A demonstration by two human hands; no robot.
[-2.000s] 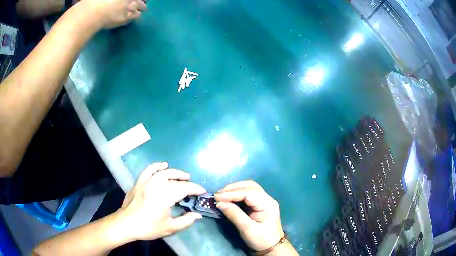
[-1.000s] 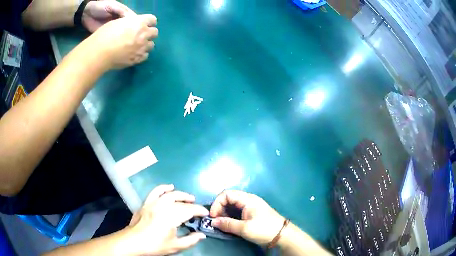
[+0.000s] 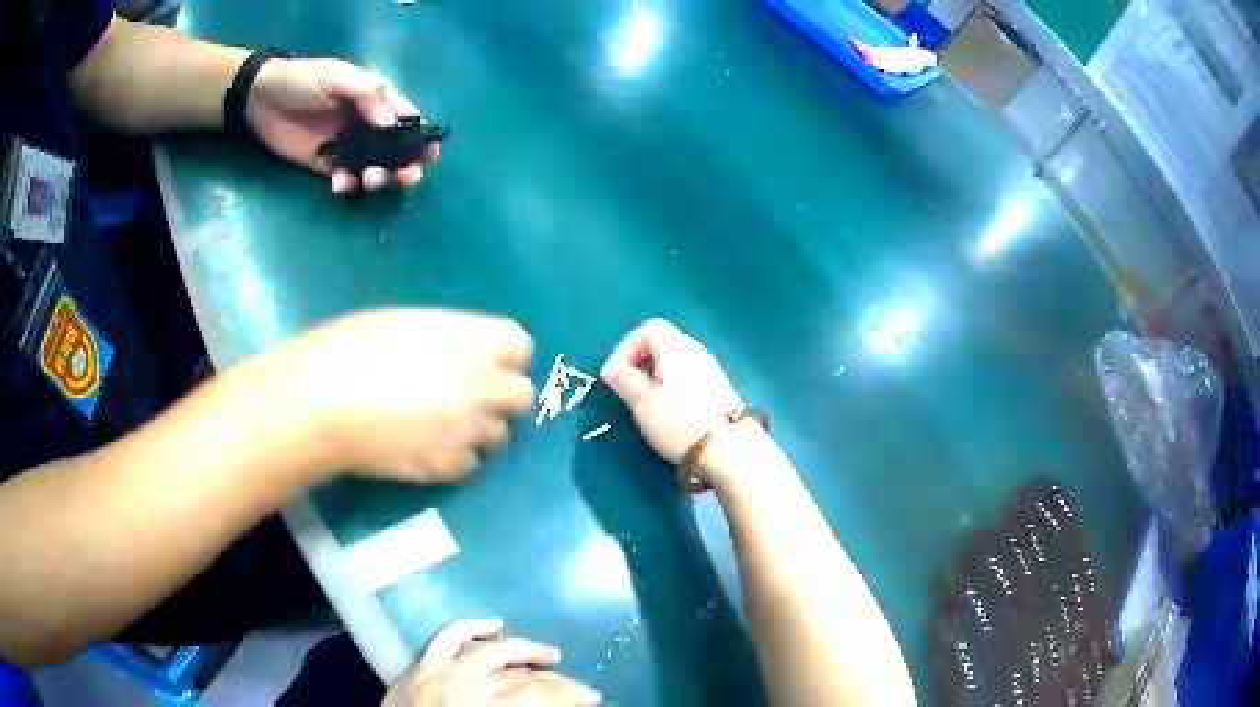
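Observation:
Small white pins [image 3: 560,388] lie in a loose pile on the green table, with one pin [image 3: 596,432] lying apart. My right hand [image 3: 667,387] is at the right side of the pile, thumb and finger pinched close to the pins; whether a pin is between them cannot be told. My left hand [image 3: 493,673] is at the bottom edge of the view, partly cut off. Its palm and anything in it are hidden. Filled black housings [image 3: 1023,608] with lines of white dots lie in slanting rows at the lower right.
A coworker's blurred hand [image 3: 428,394] is at the pile's left side. The coworker's other hand [image 3: 325,118] holds a black housing [image 3: 384,144]. A white tape strip [image 3: 401,551], blue tray [image 3: 864,49] and clear plastic bag [image 3: 1161,421] are also in view.
My right hand has left the housing at my left hand and moved up to the pins. The coworker's near hand has come to the pile. The view has shifted, leaving my left hand lower.

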